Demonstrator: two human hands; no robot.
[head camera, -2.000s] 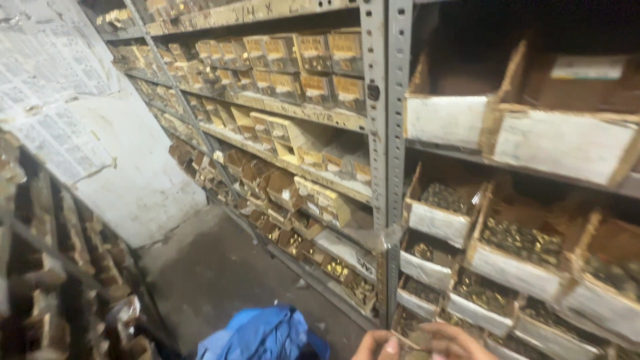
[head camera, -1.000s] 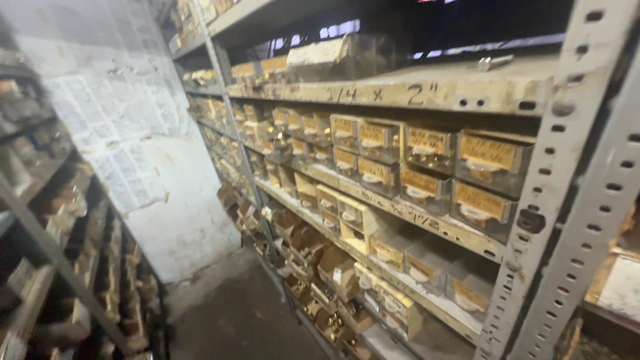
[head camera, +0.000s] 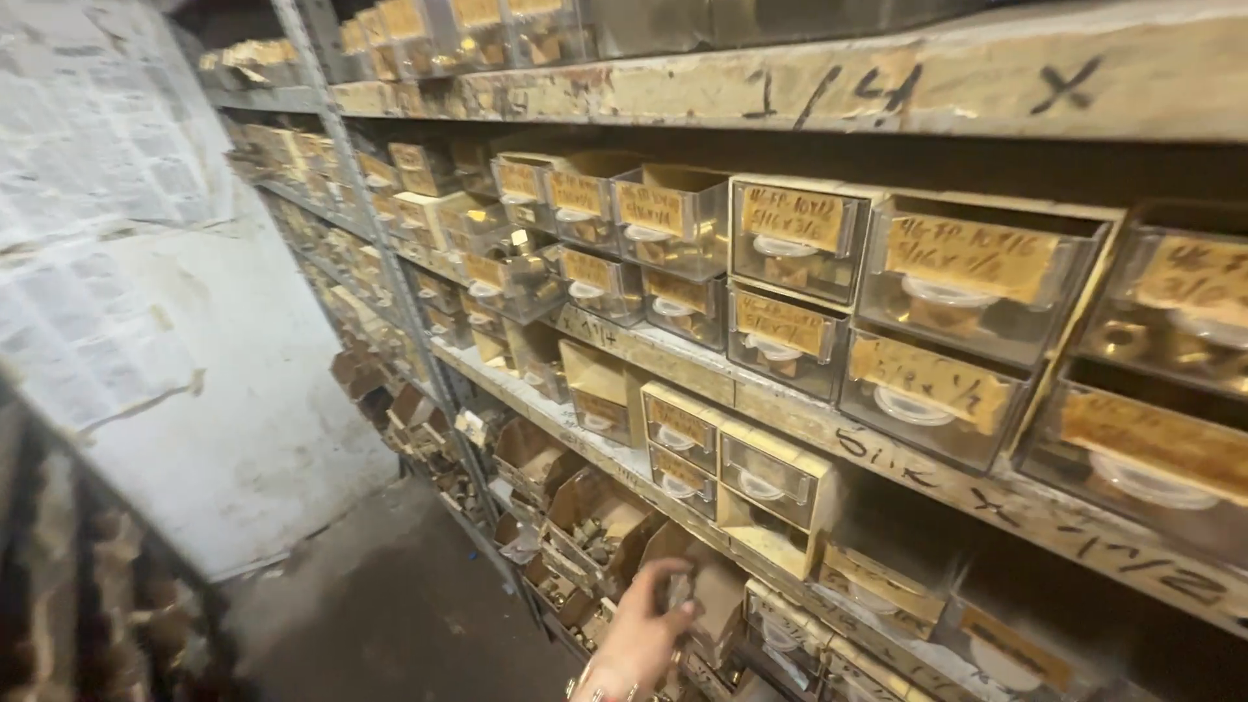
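My left hand (head camera: 639, 629), with bracelets at the wrist, reaches up from the bottom edge. Its forefinger and thumb curl around a small grey object (head camera: 677, 588), too blurred to name. The hand is in front of an open cardboard bin (head camera: 717, 590) on the lower shelf. To its left, another cardboard bin (head camera: 595, 531) holds small metal fittings. Above stand small yellow-framed drawers (head camera: 682, 429) with clear fronts. My right hand is out of view.
Metal shelving with a handwritten edge (head camera: 682, 93) runs along the right. Clear drawers (head camera: 790, 234) with tan labels hold brass-coloured parts. A second rack (head camera: 88, 546) stands at the left, a papered white wall (head camera: 224, 390) at the back. Dark floor (head camera: 390, 595) lies between.
The view has swung and moved closer to the small drawers. Two seconds ago both hands were together at the bottom edge; now only my left hand shows, by the cardboard bins.
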